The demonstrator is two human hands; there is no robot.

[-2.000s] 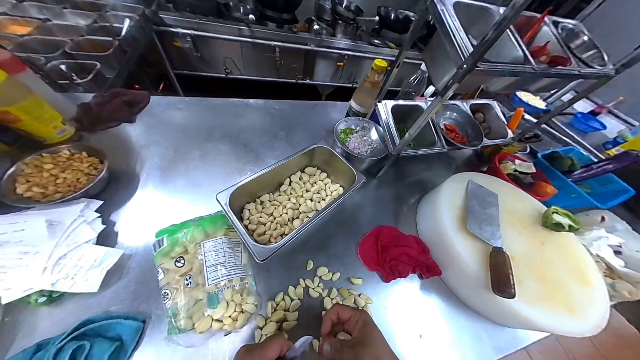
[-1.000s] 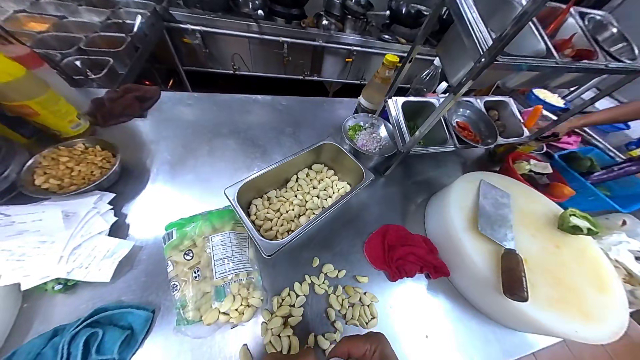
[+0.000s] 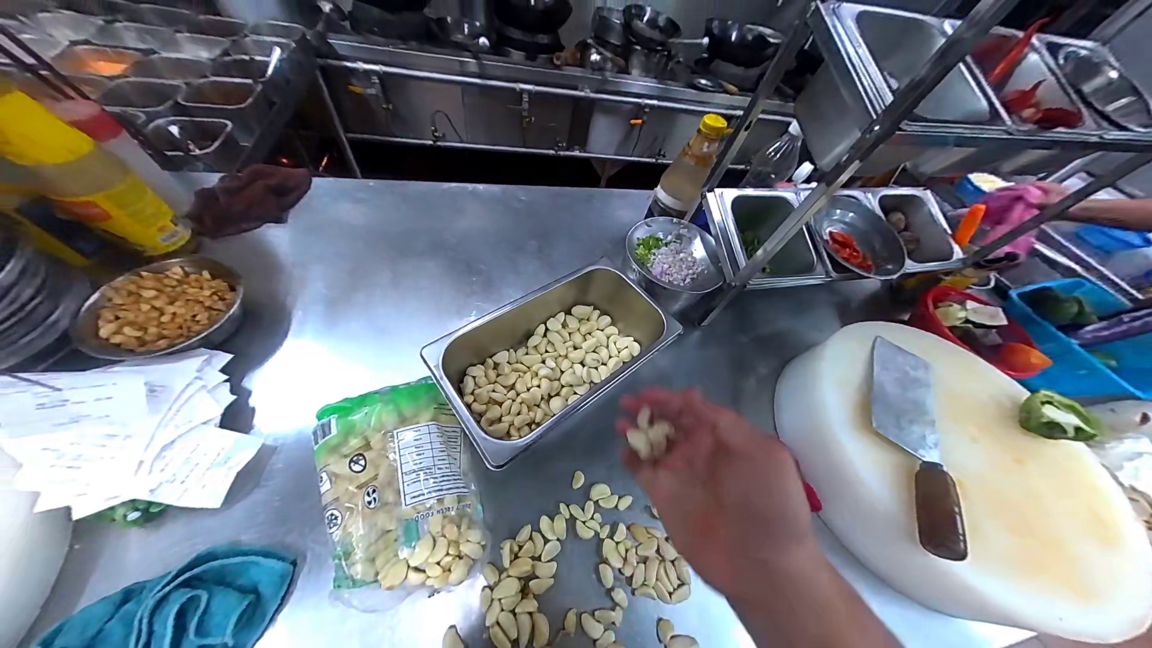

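Observation:
My right hand (image 3: 720, 486) is raised over the steel counter, palm up, with a few peeled garlic cloves (image 3: 648, 436) held in its fingers. It is just right of a rectangular steel pan (image 3: 504, 452) that holds many peeled cloves (image 3: 549, 369). Loose cloves (image 3: 517, 585) lie spread on the counter below the pan, left of my wrist. A clear plastic bag with green trim (image 3: 396, 486), part full of cloves, lies left of them. My left hand is out of view.
On the right, a cleaver (image 3: 918, 441) rests on a thick round white chopping board (image 3: 828, 405). A bowl of chopped onion and greens (image 3: 673, 261) stands behind the pan. At left are papers (image 3: 126, 423), a teal cloth (image 3: 180, 598) and a bowl (image 3: 162, 306). Another person's arm (image 3: 1098, 209) shows far right.
My right hand has risen from the loose cloves at the bottom edge to beside the pan, with cloves in it. My left hand, seen two seconds ago, is out of view.

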